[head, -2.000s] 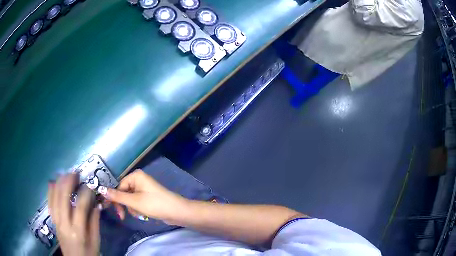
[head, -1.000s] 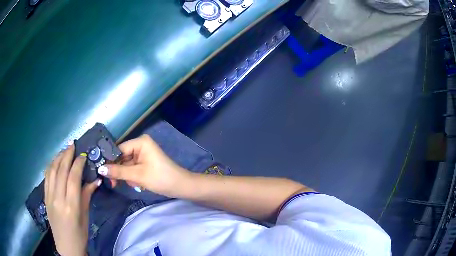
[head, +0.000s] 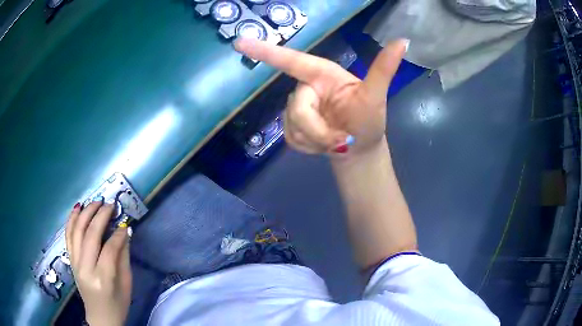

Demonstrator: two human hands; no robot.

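A silver-grey housing (head: 131,196) lies tilted at the near edge of the green bench, at the lower left. My left hand (head: 99,258) lies over its middle and grips it, with the fingers on top and the thumb at the near side. The hand hides the middle bays. My right hand (head: 338,108) is raised over the bench edge, away from the housing. Its index finger points left, with the tip at the paired modules (head: 281,14); whether it touches them I cannot tell. Its thumb points up, the other fingers are curled, and I see nothing in it.
The green bench (head: 83,95) curves along the left, with a dark unit at its top left corner. A ringed metal strip (head: 263,137) lies below the bench edge, partly behind my right hand. A person's pale coat (head: 440,38) hangs at the upper right, near a blue frame.
My right hand has left the housing and moved up and right to the paired modules, its index finger and thumb now spread. My left hand stays on the housing, which has tilted to show its silver face.
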